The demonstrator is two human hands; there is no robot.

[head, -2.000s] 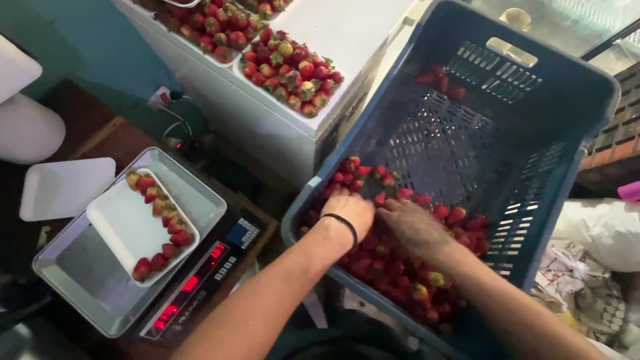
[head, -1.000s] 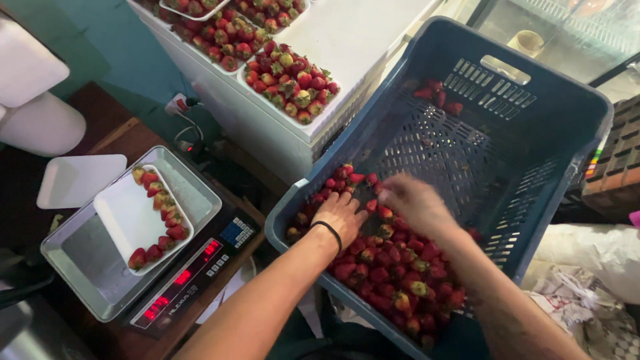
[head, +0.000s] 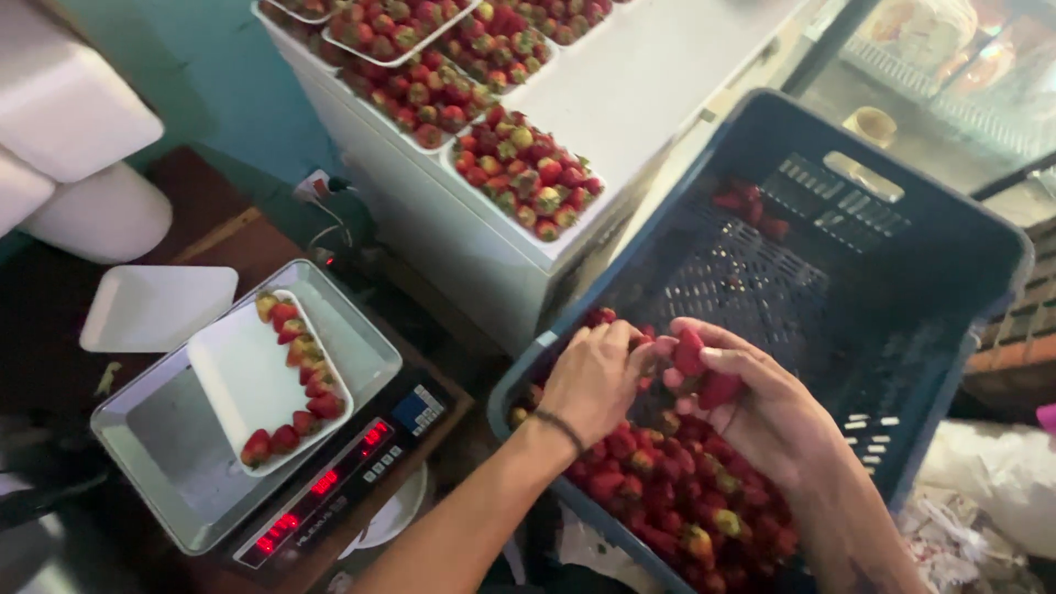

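Observation:
Over the near part of a blue plastic crate [head: 751, 107], my right hand [head: 747, 388] holds red strawberries [head: 689, 353] between thumb and fingers. Beside it, my left hand [head: 596, 375], with a dark band at the wrist, reaches into the crate with its fingertips at some strawberries; whether it grips one is hidden. A heap of loose strawberries [head: 668, 487] lies below both hands. At the left, a white foam tray [head: 239, 363] rests tilted on the metal pan of a digital scale [head: 190, 478], with strawberries lined along two of its edges.
Filled strawberry trays [head: 528, 177] stand on a white chest-like appliance [head: 635, 91] ahead. A flat white tray [head: 161, 307] lies left of the scale, near stacked white foam trays [head: 74, 99]. Several strawberries [head: 751, 210] sit at the crate's far end. White bags [head: 990, 470] are at the right.
My right hand has lifted from the heap and now shows strawberries in its fingers. My left hand stays at the crate's left side. The view has shifted.

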